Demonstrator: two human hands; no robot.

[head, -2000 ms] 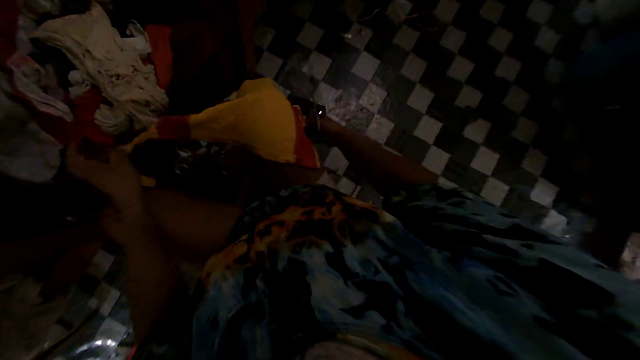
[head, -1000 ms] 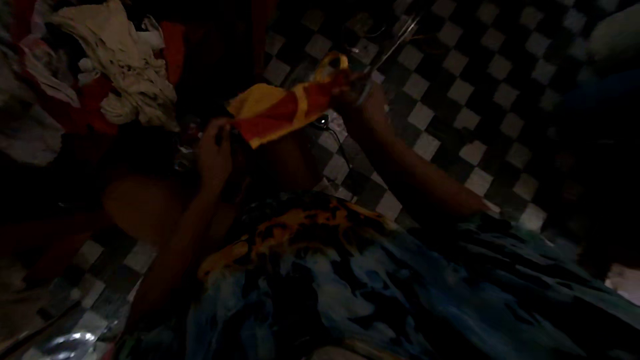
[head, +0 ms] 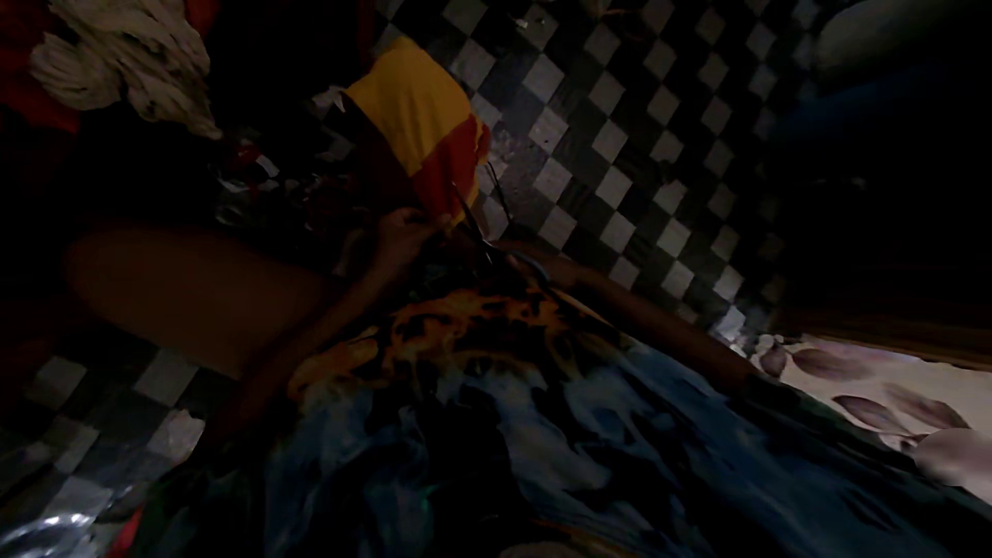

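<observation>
A yellow and red piece of cloth (head: 418,108) hangs in front of my body over the checkered floor. The fingers of my left hand (head: 403,236) pinch its lower, red end. My right hand (head: 535,263) holds a pair of scissors (head: 484,240), whose blades point up along the red part, close to my left fingertips. Dim light hides whether the blades touch the cloth and how far apart they are.
Crumpled off-white cloth (head: 132,58) lies at the upper left beside red fabric (head: 31,85). Small scraps (head: 248,182) lie below it. A leaf-patterned surface (head: 868,387) is at the right, and a shiny round object (head: 46,535) at the lower left.
My hands have come closer together and nearer my body. The cloth, stretched between both hands a second ago, now extends away from my left hand. The scissors have moved down with my right hand.
</observation>
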